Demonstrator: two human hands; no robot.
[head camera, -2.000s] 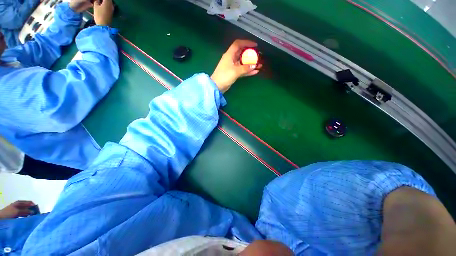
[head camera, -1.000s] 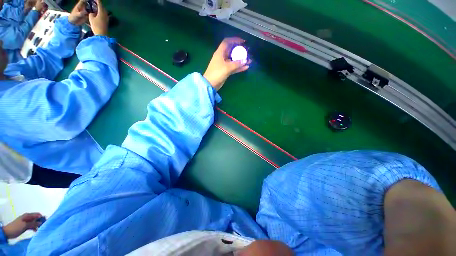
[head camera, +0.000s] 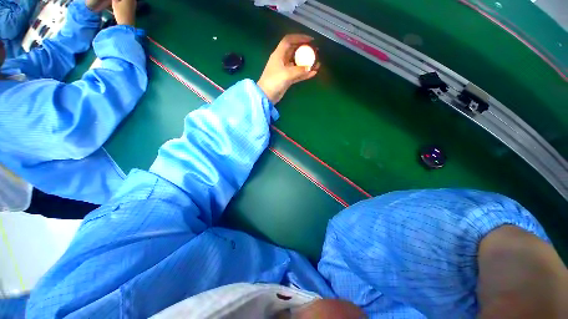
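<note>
My left hand (head camera: 285, 67) reaches over the green conveyor belt (head camera: 339, 118) and pinches a round lit unit (head camera: 305, 57) between thumb and fingers. The unit's face glows warm white. A dark round unit (head camera: 233, 62) lies on the belt to the left of my hand. Another dark round unit (head camera: 431, 157), with a purplish shiny face, lies on the belt at the right. My right sleeve and bare wrist are large at the lower right; the hand itself is cut off by the picture's edge.
An aluminium rail (head camera: 398, 57) runs along the belt, bearing a pink marker pen (head camera: 362, 46), two black blocks (head camera: 432, 81) and a whitish bundle (head camera: 283, 5). Red lines border the bench edge (head camera: 274, 205). A neighbouring person's blue sleeves (head camera: 68, 118) are at left, beside a white parts tray (head camera: 43, 22).
The held unit's glow has gone from reddish-rimmed to bluish-white to warm white. My left hand stays in nearly the same place. A hand seen earlier at the lower left is gone.
</note>
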